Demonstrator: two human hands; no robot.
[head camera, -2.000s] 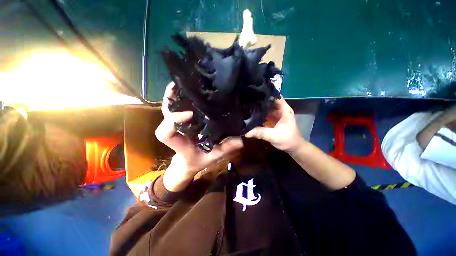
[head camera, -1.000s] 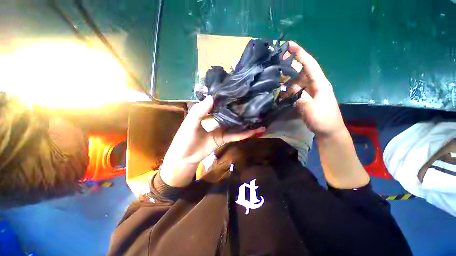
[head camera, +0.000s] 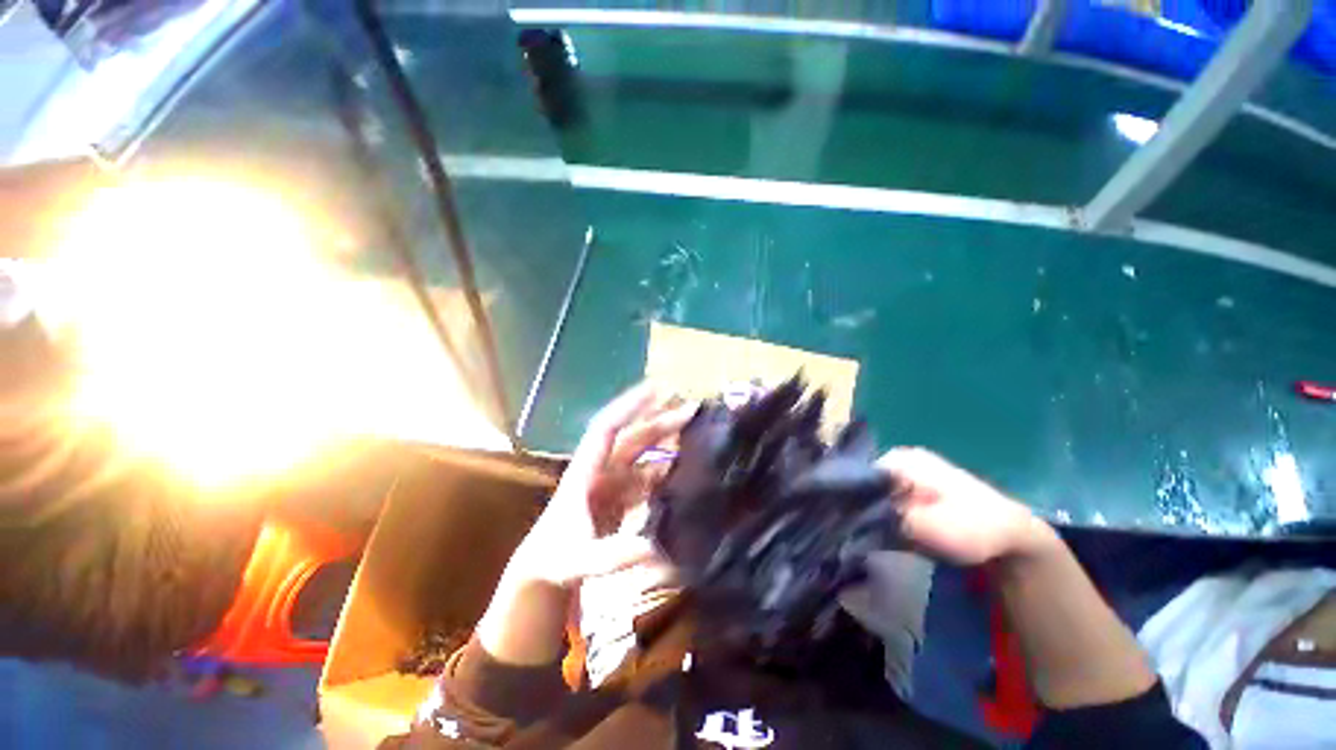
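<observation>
A spiky black part (head camera: 777, 513) is held over my lap at the bench's front edge and is blurred. My left hand (head camera: 608, 491) holds its left side with curved fingers. My right hand (head camera: 952, 506) grips its right side with the fingertips. The cardboard mat (head camera: 755, 355) lies on the green bench behind the part, and its front portion is hidden. A small whitish thing shows on the mat just above the part, too blurred to name.
A glaring light (head camera: 220, 322) is at the left. An open carton (head camera: 374, 630) stands left of my lap. Red stools (head camera: 279, 593) are on both sides. A person's pale sleeve (head camera: 1216, 630) is at the right. A metal frame (head camera: 821, 191) crosses the bench's back. A red item (head camera: 1317, 391) lies far right.
The view has tilted up, showing more of the bench's back. The black part has been turned, with its spikes now pointing upward. Both hands have shifted their hold on it.
</observation>
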